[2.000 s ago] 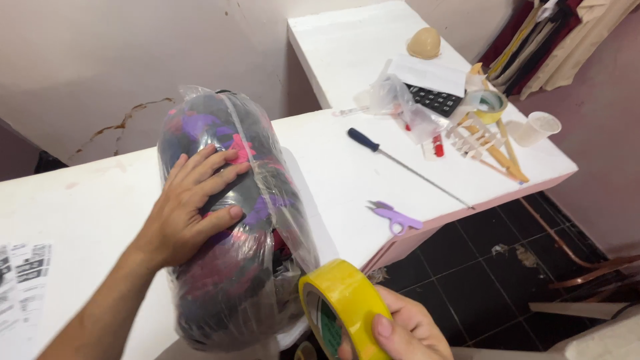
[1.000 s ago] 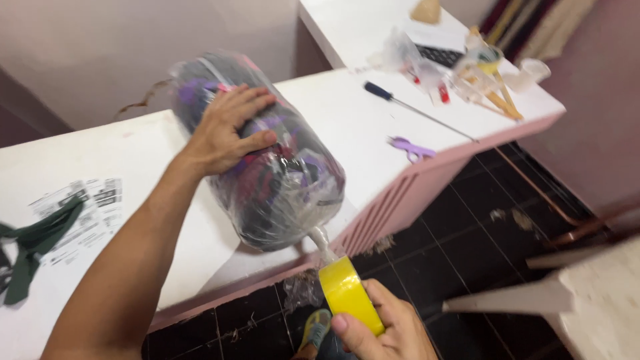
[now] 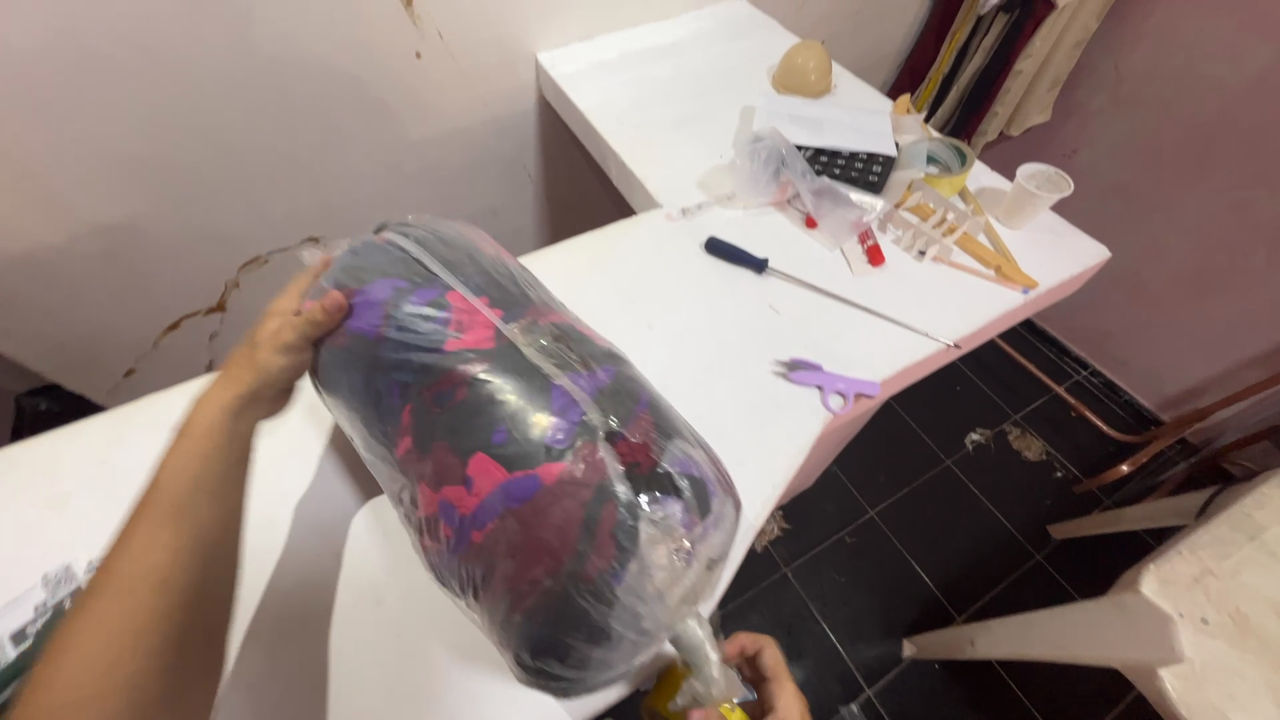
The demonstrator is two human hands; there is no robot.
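A clear plastic bag packed with dark, purple and pink fabric [image 3: 500, 460] is tilted over the white counter. My left hand [image 3: 285, 340] grips its upper left end, thumb on the plastic. Low in the view, my right hand [image 3: 760, 680] is closed around the bag's twisted neck [image 3: 700, 645] and a roll of yellow tape [image 3: 668, 692], partly hidden by the plastic and cut off by the frame edge. Purple thread snips [image 3: 830, 385] lie near the counter's edge, beside a long screwdriver with a dark blue handle [image 3: 735, 254].
On the white counter [image 3: 640, 290] stand a plastic cup [image 3: 1037, 195], a tape roll [image 3: 945, 165], a calculator [image 3: 850, 168] partly under paper, and crumpled clear plastic [image 3: 780, 170]. A white plastic stool or table [image 3: 1190, 600] is at lower right, over the dark tiled floor. Printed paper lies far left.
My left hand has moved from the top of the bag to its upper left end. The bag looks raised and nearer. My right hand, earlier holding the tape roll, is now at the bag's neck.
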